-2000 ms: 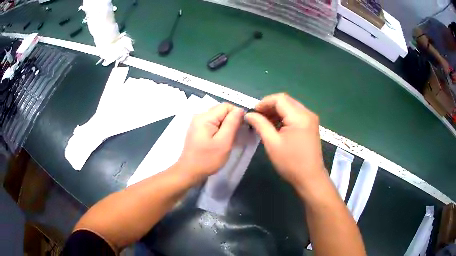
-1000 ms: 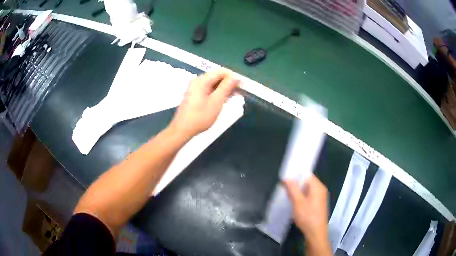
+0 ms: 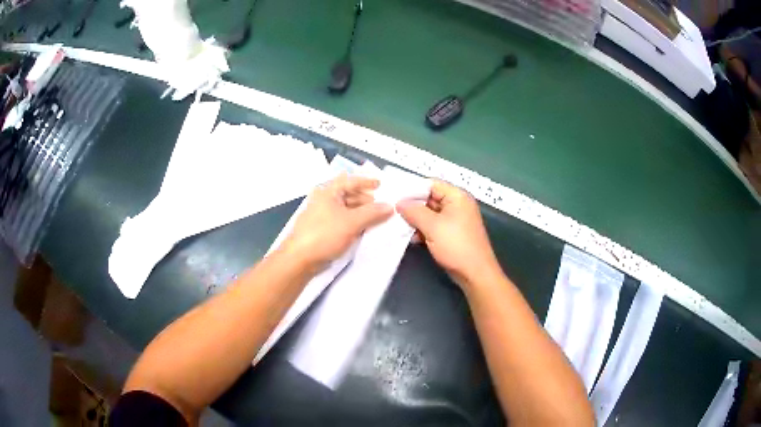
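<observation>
Both my bare hands hold a flat white packing sleeve [image 3: 355, 304] near its upper end, just short of the conveyor rail. My left hand [image 3: 334, 218] pinches it from the left and my right hand [image 3: 446, 223] from the right, fingertips almost touching. No dark shape shows inside this sleeve. A fanned stack of empty sleeves [image 3: 242, 167] lies to the left, with some sleeves under my left hand. Filled sleeves [image 3: 584, 308] lie on the worktop at the right, with faint dark shapes inside.
Black gooseneck devices [image 3: 445, 111] lie spaced on the green conveyor belt [image 3: 584, 150] beyond the white edge rail [image 3: 534, 215]. A clear plastic tray [image 3: 62, 158] with black devices is at far left. A wrapped post [image 3: 171, 42] stands upper left. A white box [image 3: 659, 50] is across the belt.
My right hand has laid its sleeve down among the filled ones at the right and come back beside my left hand. Both hands now hold another sleeve from the stack.
</observation>
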